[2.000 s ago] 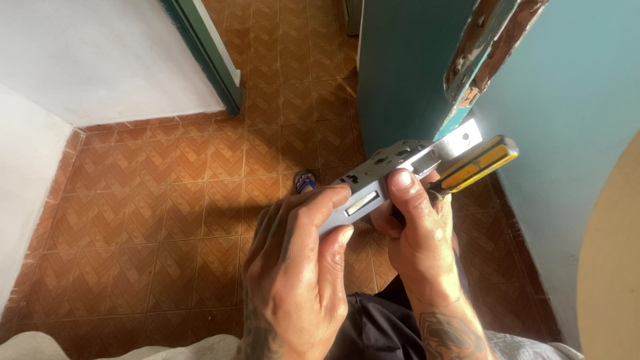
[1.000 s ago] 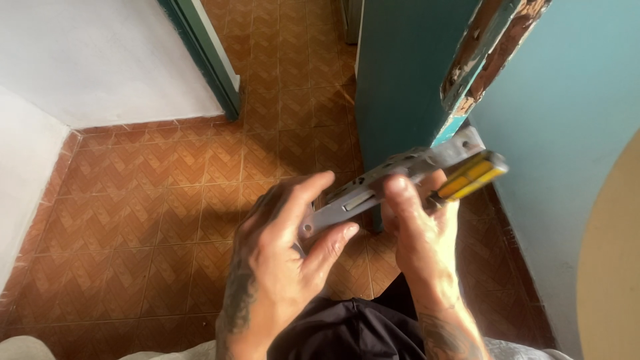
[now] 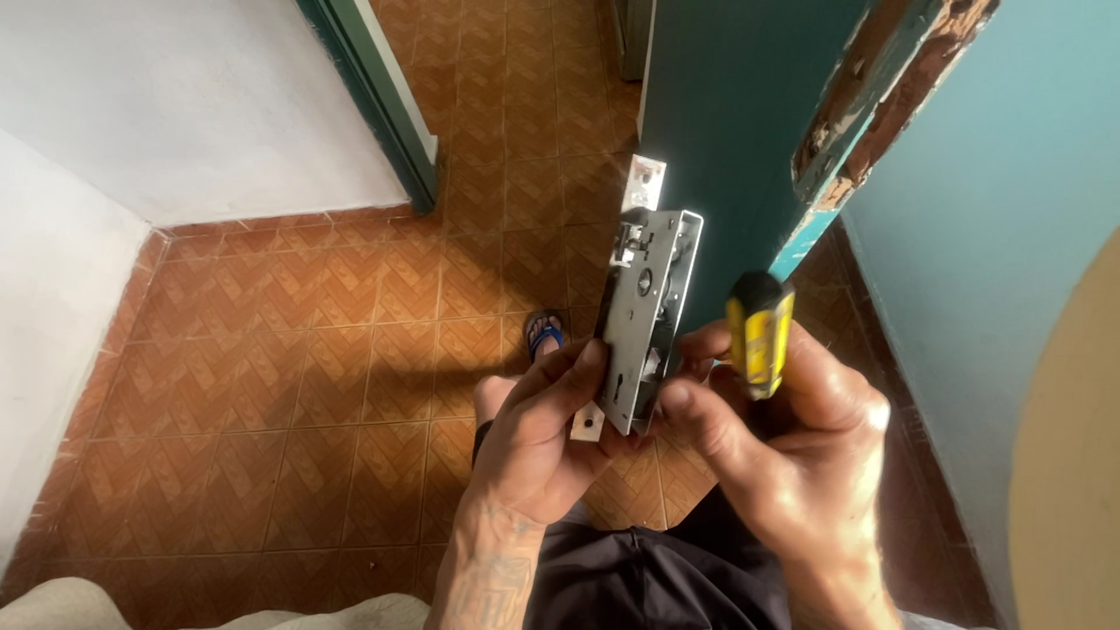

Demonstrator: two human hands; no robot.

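A metal mortise lock [image 3: 637,324] stands nearly upright in front of me, its side plate and open edge toward the camera, with parts of the mechanism showing. My left hand [image 3: 547,420] grips its lower end, thumb on the side plate. The lock's faceplate [image 3: 645,179] sticks out above and below the case on the far left side. In my right hand [image 3: 779,429] is a screwdriver with a yellow and black handle [image 3: 759,337]; its shaft is hidden. The right thumb and fingertips are close to the lock's lower right edge; whether they touch it I cannot tell.
A teal door [image 3: 726,140] stands at the right, its edge [image 3: 875,114] carrying a rough cut-out with chipped paint and bare wood. White walls and a green door frame [image 3: 376,96] are at the left. A foot in a blue sandal [image 3: 546,332] rests on the tiled floor [image 3: 350,376].
The lock has turned from a slanted position to nearly upright, and its side plate now shows. My right hand has come off its upper end, with the screwdriver handle now pointing up.
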